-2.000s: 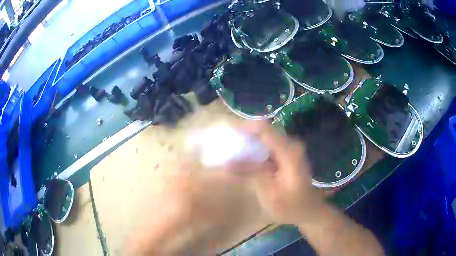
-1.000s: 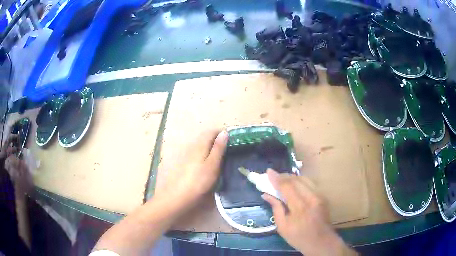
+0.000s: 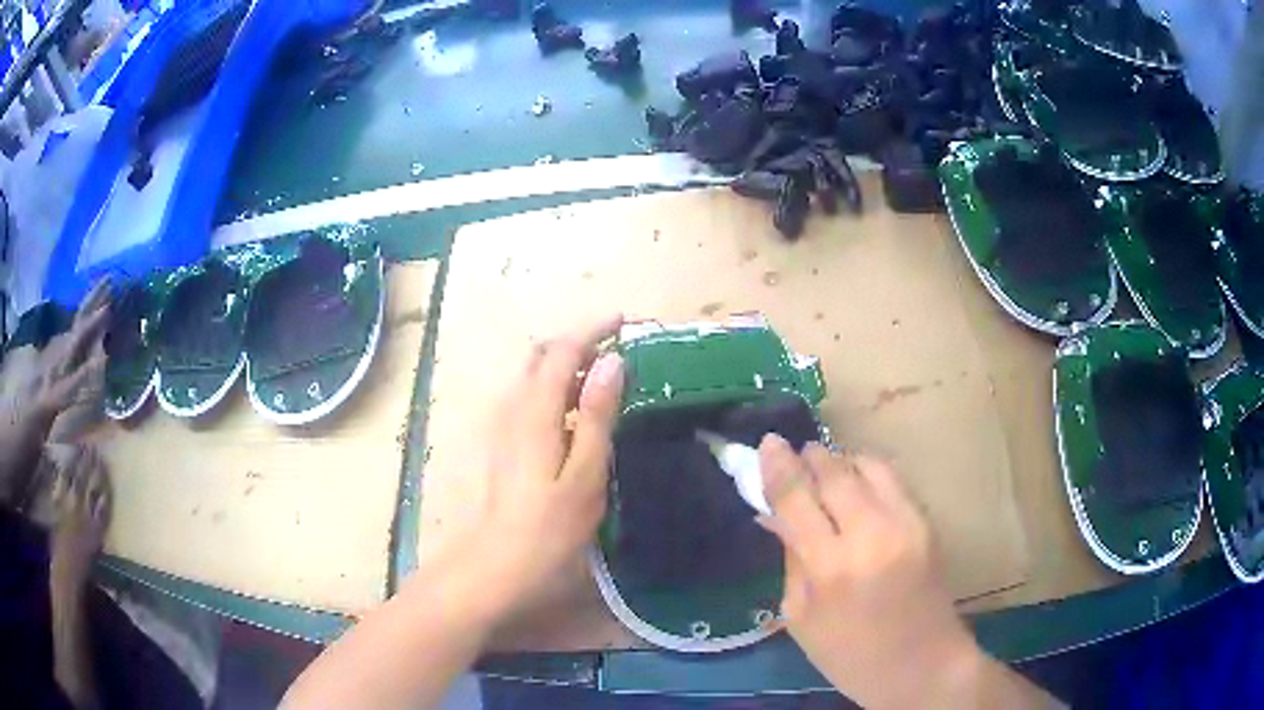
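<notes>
A green housing (image 3: 700, 372) with a pale rim lies on the cardboard in front of me, its curved end towards me. My left hand (image 3: 548, 444) holds its left side, with the thumb on the upper left edge. My right hand (image 3: 859, 555) is closed around a small white glue bottle (image 3: 746, 474) over the dark recess. The bottle's narrow tip points up and left, near the recess's upper middle. Whether the tip touches the recess cannot be told. The housing's lower right side is partly hidden by my right hand.
Black inserts (image 3: 832, 97) lie heaped at the cardboard's far edge. Green housings (image 3: 1130, 444) overlap at the right; several more (image 3: 316, 326) stand in a row at the left. A person's hands (image 3: 69, 479) are at the far left. A blue bin (image 3: 194, 139) is behind, beyond a pale strip (image 3: 555, 180).
The bottle tip has moved slightly up and right over the recess. Another housing now stands in the left row, and the other person's hands are further into view.
</notes>
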